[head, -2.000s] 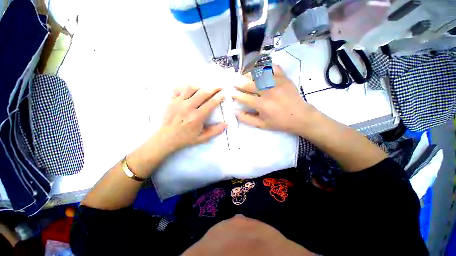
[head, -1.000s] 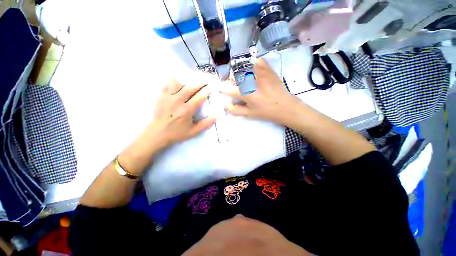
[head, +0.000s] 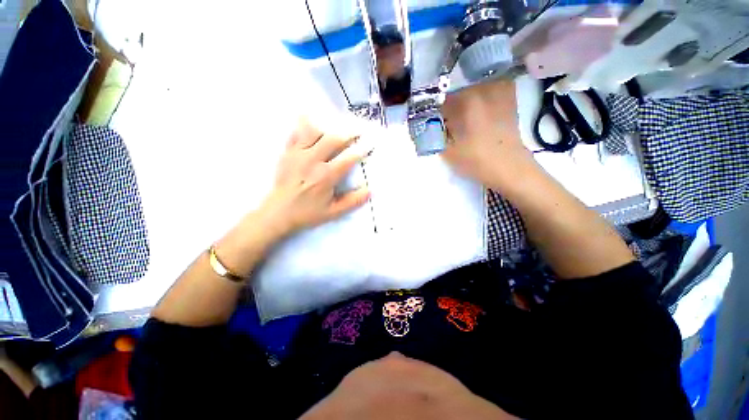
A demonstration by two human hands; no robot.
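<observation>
A white-backed panel [head: 328,279] lies under the sewing machine's needle area, its near edge against the black top. A dark stitched or marked line runs down its middle. My left hand [head: 316,180] lies flat on the panel, fingers apart, fingertips just left of and below the presser foot. My right hand [head: 480,127] is right of the grey-blue block [head: 427,135], slightly blurred. Its fingertips are hidden near the machine head, so its hold cannot be told. A checked piece [head: 503,225] shows beneath the panel's right edge.
Navy panels [head: 41,123] and a rounded checked piece [head: 107,205] lie at the left. Black scissors [head: 571,119] lie right of my right hand. A checked pile [head: 698,156] is at the far right. The machine head [head: 484,53] overhangs the top. Offcuts [head: 706,275] lie lower right.
My right hand has moved off the panel, to the right and up behind the grey-blue block. My left hand stays on the panel. The camera view has shifted slightly.
</observation>
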